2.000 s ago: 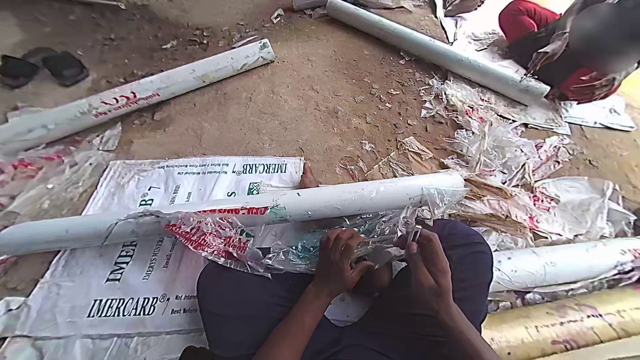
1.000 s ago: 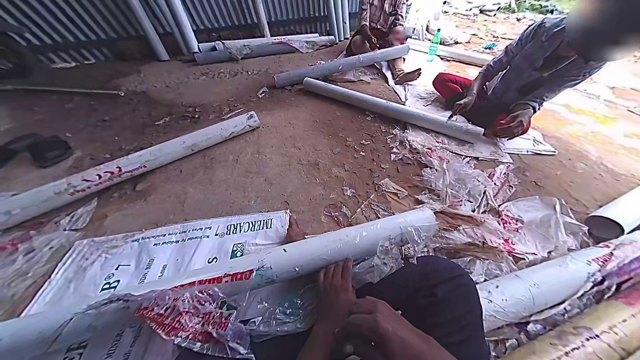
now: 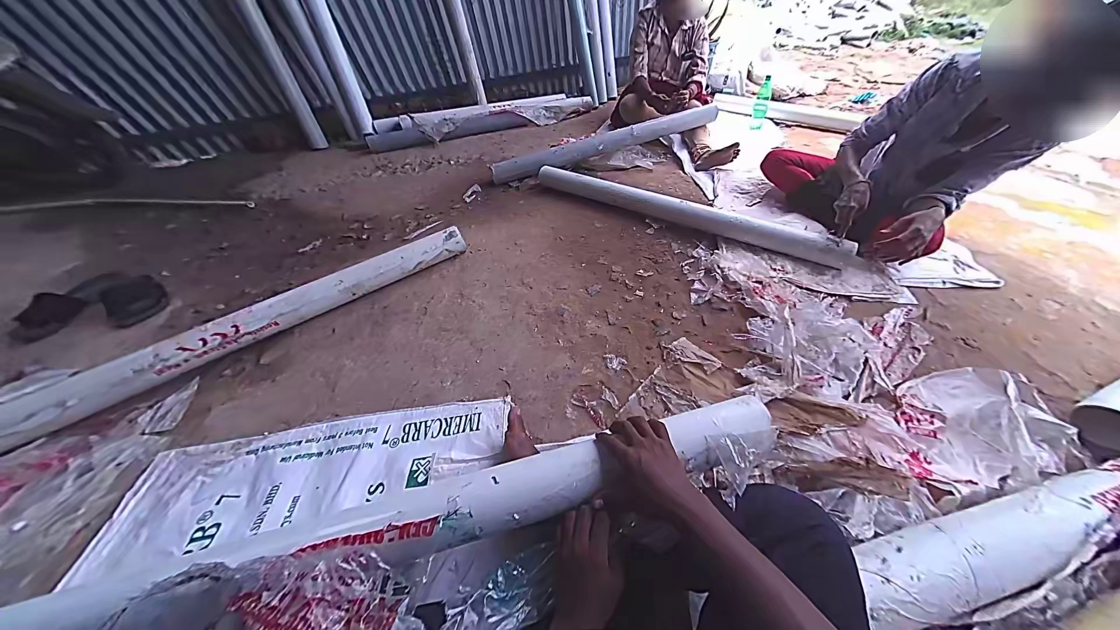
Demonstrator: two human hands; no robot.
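A long white plastic pipe (image 3: pixel 516 490) lies slantwise across my lap, with red print and torn clear film (image 3: pixel 341 586) along its near side. My right hand (image 3: pixel 643 455) is curled over the top of the pipe, toward its right end. Lower and to the left, my left hand (image 3: pixel 588 556) has its fingertips against the pipe's near side; its palm side is hidden. Under the pipe lies a printed white sack (image 3: pixel 289 490). Film also hangs at the pipe's right end.
Crumpled film (image 3: pixel 814 341) and another wrapped pipe (image 3: pixel 989 542) lie to the right. A pipe (image 3: pixel 306 306) and dark sandals (image 3: pixel 122 297) are at left. Two people sit ahead by pipes (image 3: pixel 700 214). More pipes lean on a corrugated metal wall (image 3: pixel 201 79).
My right hand has moved up from my lap onto the top of the pipe. My left hand has come off the pipe's top to its near side. The view has tilted up.
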